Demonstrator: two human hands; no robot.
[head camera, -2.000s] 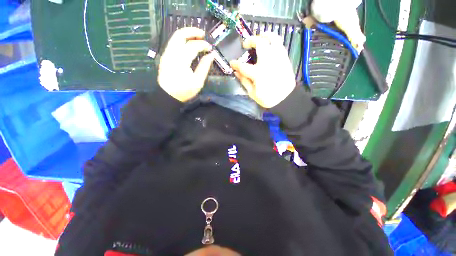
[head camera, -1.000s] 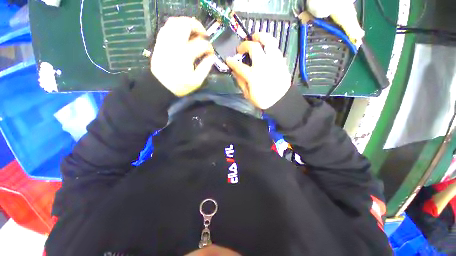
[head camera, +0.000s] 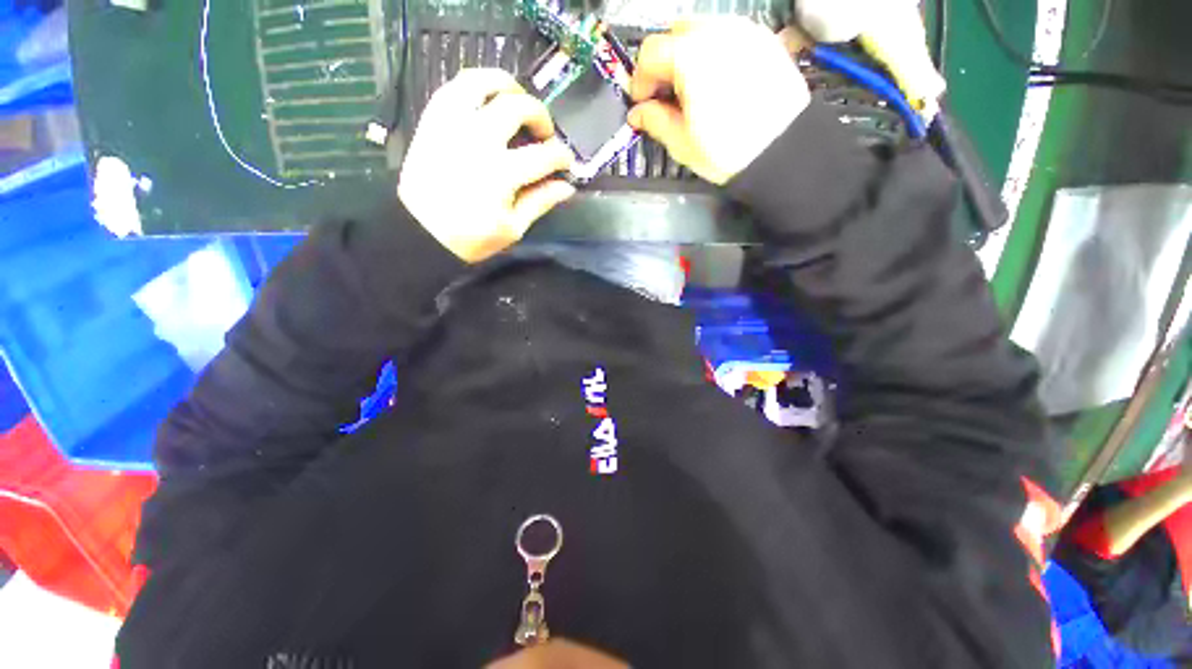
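Observation:
The front cover (head camera: 592, 120), a small square with a dark grey centre and pale edges, is tilted cornerwise over the black ribbed mat at the bench's front edge. A green circuit board (head camera: 562, 29) with bright components adjoins its upper corner. My left hand (head camera: 477, 167) holds the cover's left and lower left edge between thumb and fingers. My right hand (head camera: 719, 94) has its fingertips on the cover's right edge. The fingertips hide parts of the edges, and I cannot tell if a small part is between the right fingers.
Blue-handled pliers (head camera: 869, 81) lie at the right, partly behind my right hand, beside a whitish and yellow tool with a black end (head camera: 967, 170). A thin white wire (head camera: 209, 98) curves at the left. Blue bins (head camera: 79, 314) and a red bin (head camera: 79, 523) stand left below the bench.
My right hand has moved up and to the right along the cover's edge, uncovering its lower right side; its sleeve now covers part of the pliers. My left hand stays at the cover.

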